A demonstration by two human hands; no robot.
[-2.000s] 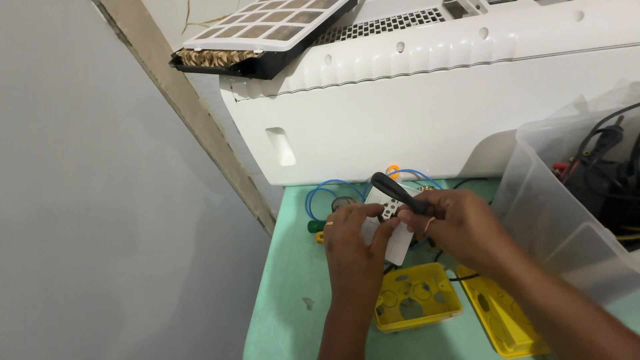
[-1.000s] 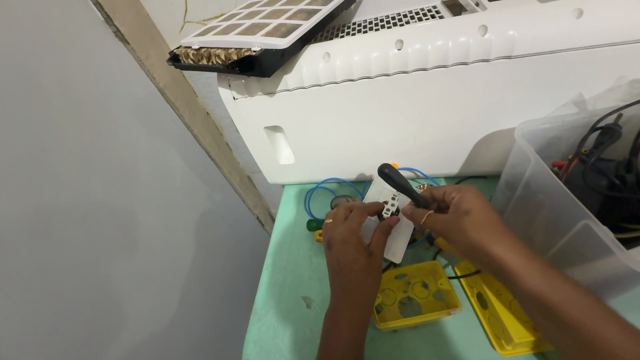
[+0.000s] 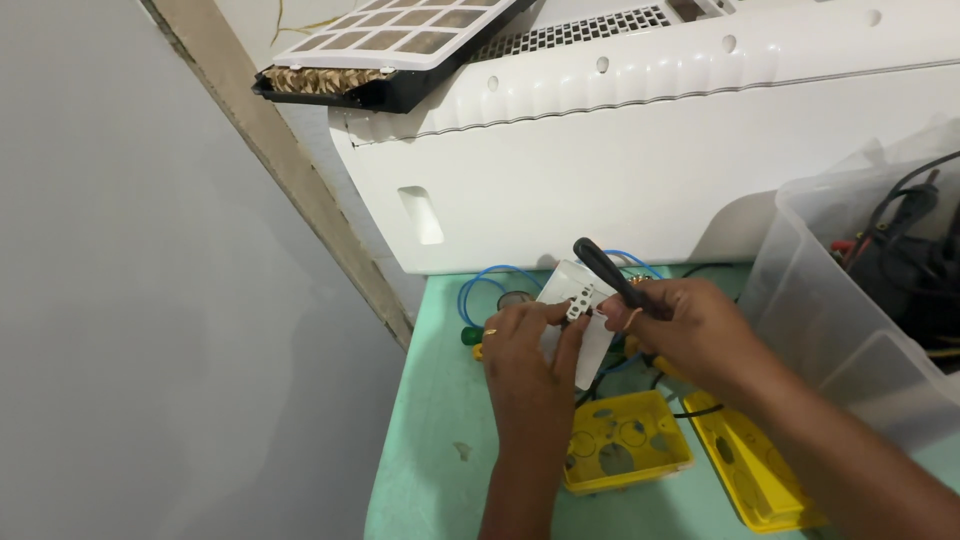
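Between the thumb and fingers of my left hand [image 3: 534, 352] is a small white perforated electrical part [image 3: 580, 304], held over a white plate [image 3: 596, 349]. My right hand [image 3: 675, 315] is closed around a black-handled tool [image 3: 600, 266], its handle sticking up to the left; the working end is hidden, so its kind is unclear. The fingertips of my right hand are close beside the white part. Just below the hands lies a yellow plastic electrical box [image 3: 626, 442], and a second yellow electrical box [image 3: 750, 465] is partly behind my right forearm.
Blue wire [image 3: 487, 274] loops behind my left hand, near a green-ended item [image 3: 472, 335]. A clear plastic bin [image 3: 840, 300] with black cables stands at the right. A large white appliance casing [image 3: 570, 180] spans the back of the green table [image 3: 427, 450], with a framed filter [image 3: 397, 37] on top.
The black tool handle has shifted slightly right and stands a little steeper than two seconds ago. The white part remains in my left fingers.
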